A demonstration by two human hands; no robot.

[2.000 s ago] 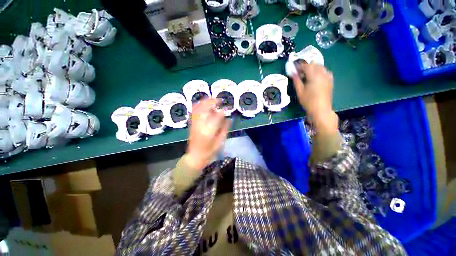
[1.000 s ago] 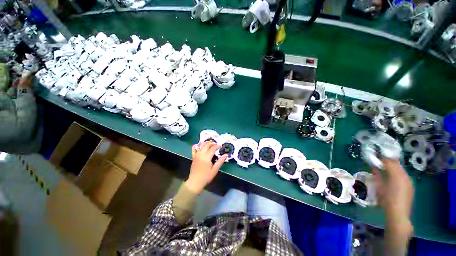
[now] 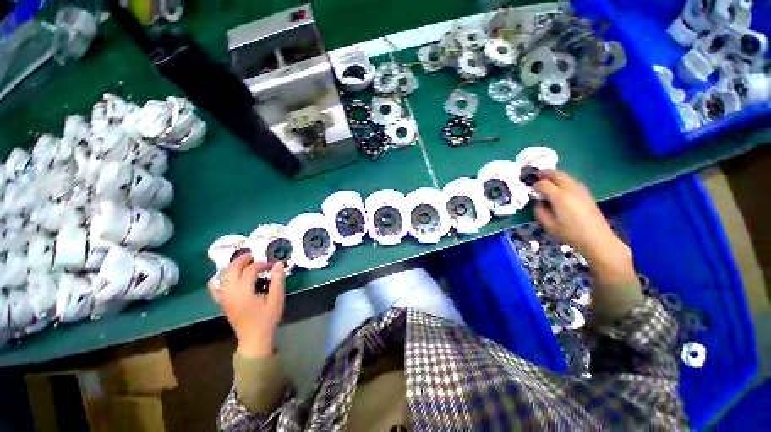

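Observation:
A curved row of several white camera housings [image 3: 388, 218] with dark round centres stands along the bench's front edge, touching side by side. My left hand [image 3: 251, 297] is at the left end housing [image 3: 226, 247], thumb and fingers around its front; whether it grips is partly hidden by the fingers. My right hand [image 3: 568, 209] has its fingers on the right end housing [image 3: 536, 160], which stands at the end of the row. Its fingertips cover part of the dark centre.
A pile of white housings [image 3: 84, 211] lies left. A metal box [image 3: 298, 93] and hanging black screwdriver [image 3: 221, 93] stand behind the row. Disc parts [image 3: 541, 67] are heaped at the back right. A blue bin [image 3: 630, 93] is on the bench; a larger blue bin [image 3: 727, 287] is below.
The right hand has set the housing it was carrying at the row's right end. The left hand stays at the left end. The head view has shifted and turned.

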